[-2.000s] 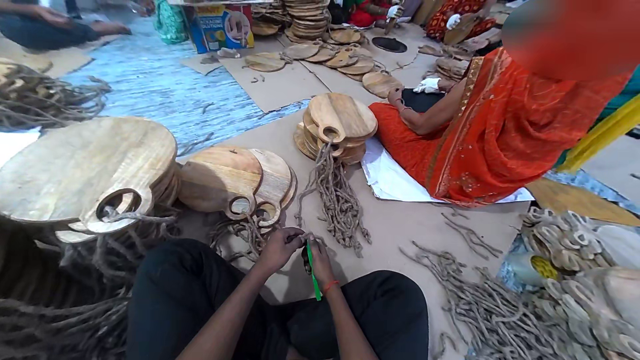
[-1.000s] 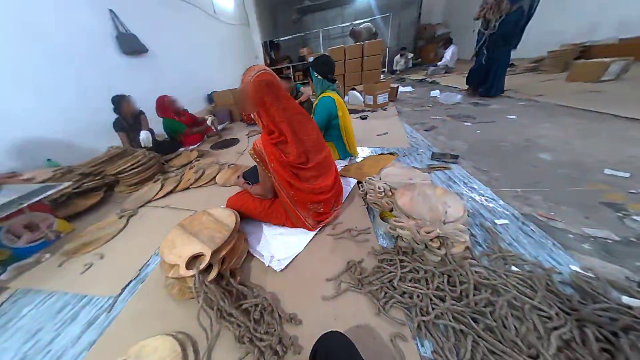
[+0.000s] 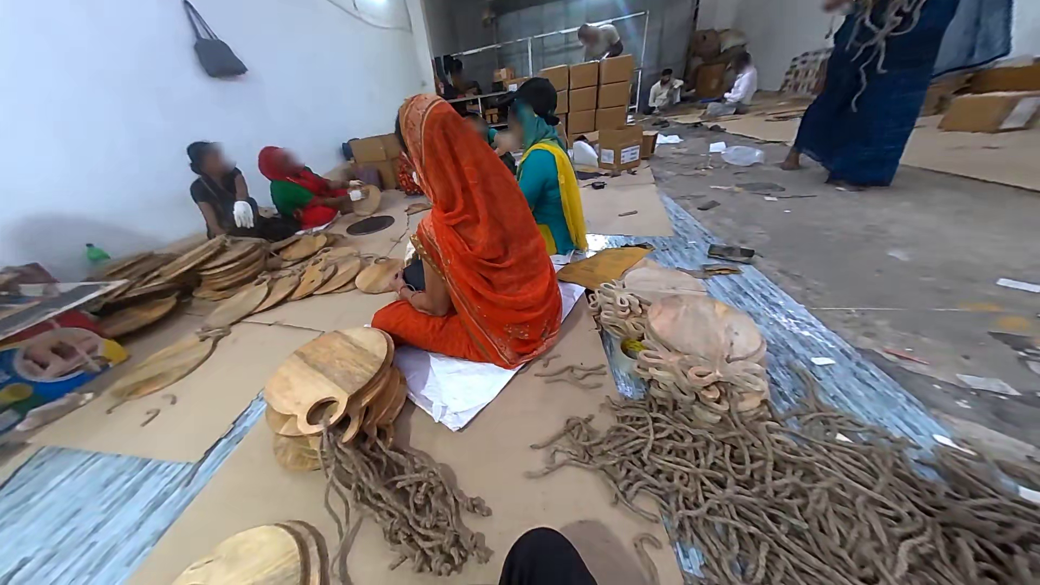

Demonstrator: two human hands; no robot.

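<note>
Neither my left hand nor my right hand shows; only my dark-clothed knee (image 3: pixel 546 559) is at the bottom edge. Ahead of it and to the left stands a stack of round wooden boards (image 3: pixel 333 378), each with a ring-shaped handle hole, and brown rope loops (image 3: pixel 406 496) trail from it onto the cardboard. Part of another board stack (image 3: pixel 256 559) is cut off at the bottom left. A large heap of loose rope pieces (image 3: pixel 747 487) spreads over the right foreground. Behind the heap lie more round boards (image 3: pixel 705 325) with coiled rope on them.
A person in orange cloth (image 3: pixel 487 244) sits on a white sheet (image 3: pixel 455 390) just ahead. Beyond sits a person in teal (image 3: pixel 540 183). Several boards (image 3: pixel 236 301) lie in a row at left. A person in blue (image 3: pixel 877 97) stands at the right, near cardboard boxes (image 3: pixel 987 111).
The view has swung up and right. Two seconds ago both my hands were together over my lap, with a narrow green thing at them; now they are out of view.
</note>
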